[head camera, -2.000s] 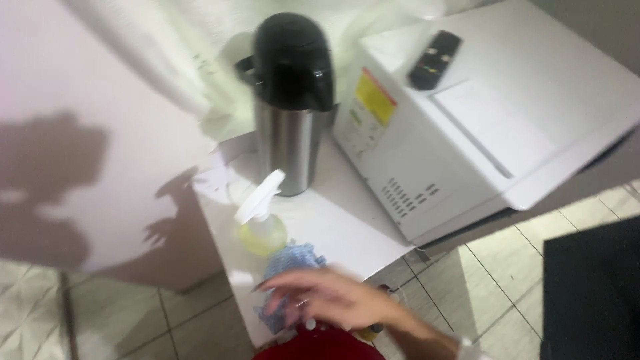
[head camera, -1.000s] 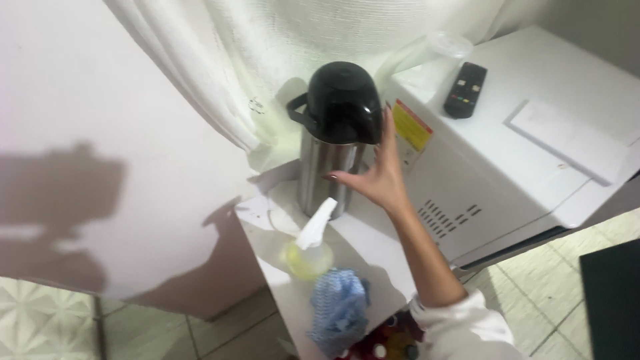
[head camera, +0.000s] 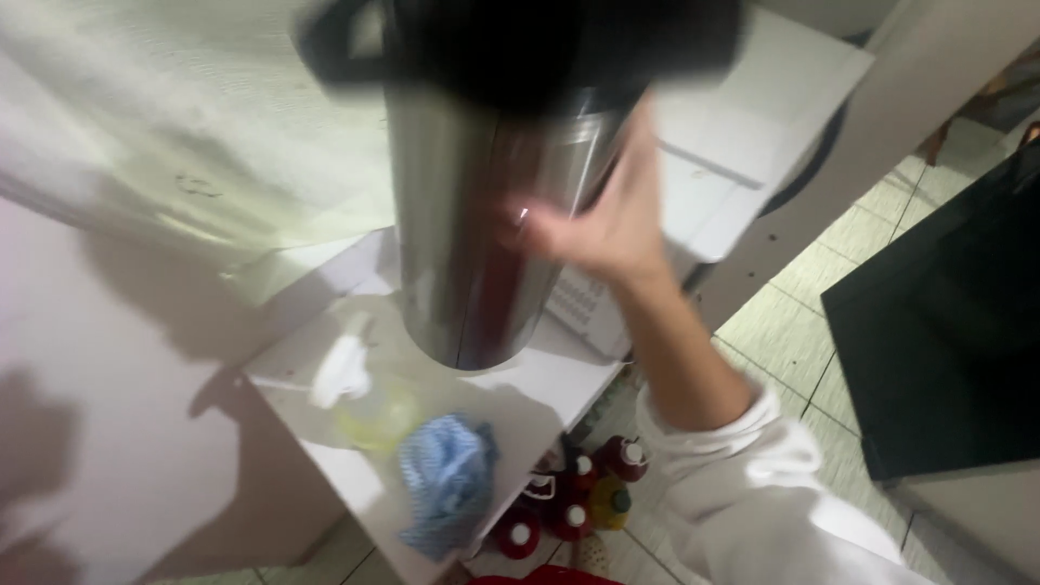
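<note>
My right hand (head camera: 601, 219) is closed around the side of a stainless steel airpot thermos (head camera: 463, 236) with a black top and handle; the thermos is lifted close to the camera and blurred. Only the thumb shows plainly, and the fingers pass behind the steel body. Below the thermos, on a white shelf (head camera: 520, 390), stand a spray bottle with a white trigger (head camera: 345, 370) and yellowish liquid, and beside it lies a crumpled blue and white cloth (head camera: 447, 479). My left hand is out of view.
A white appliance (head camera: 723, 122) stands right of the shelf, partly hidden by the thermos. A pale curtain (head camera: 203, 138) hangs behind. Several bottles with red contents (head camera: 573, 516) and a yellow bottle (head camera: 609, 500) stand on the tiled floor. A dark panel (head camera: 951, 325) is at the right.
My right hand was over the cloth, then at the side of the thermos, which stood on the shelf. Now the hand holds the thermos raised off the shelf, nearer the camera.
</note>
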